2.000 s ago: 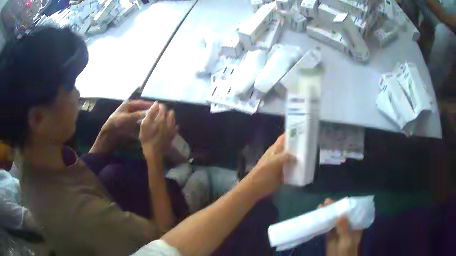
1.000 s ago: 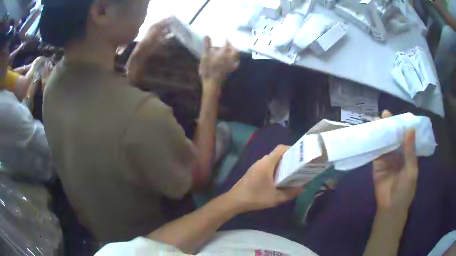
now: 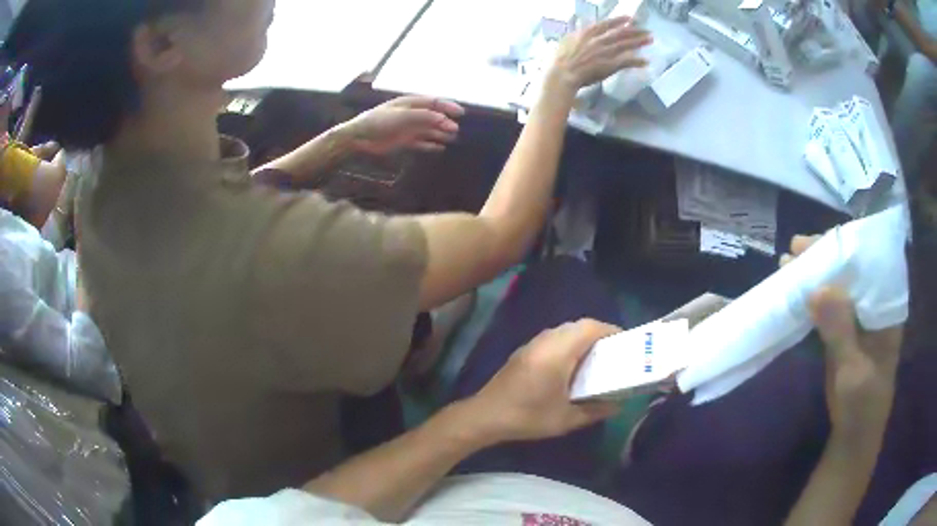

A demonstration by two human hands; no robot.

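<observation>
My left hand (image 3: 545,380) holds a white folding carton (image 3: 642,354) with dark-blue print, tilted over my lap, its end facing left. My right hand (image 3: 848,334) holds a soft white wrapped product (image 3: 791,298), thumb on the near side and a fingertip showing at the far side. The product's lower left end is at the carton's right end, where a flap stands out. Whether its tip is inside the carton cannot be told.
A neighbour (image 3: 257,277) sits at left, one arm reaching over the white table (image 3: 719,134). White cartons (image 3: 735,36) pile at the back. Flat carton pieces (image 3: 851,149) fan at the right edge. Printed sheets (image 3: 724,200) lie on the shelf below. A clear plastic bag (image 3: 51,442) is lower left.
Since a second ago, the carton and product have moved lower, and the product tilts more steeply. The neighbour's hand now reaches over the tabletop goods, without the box seen before.
</observation>
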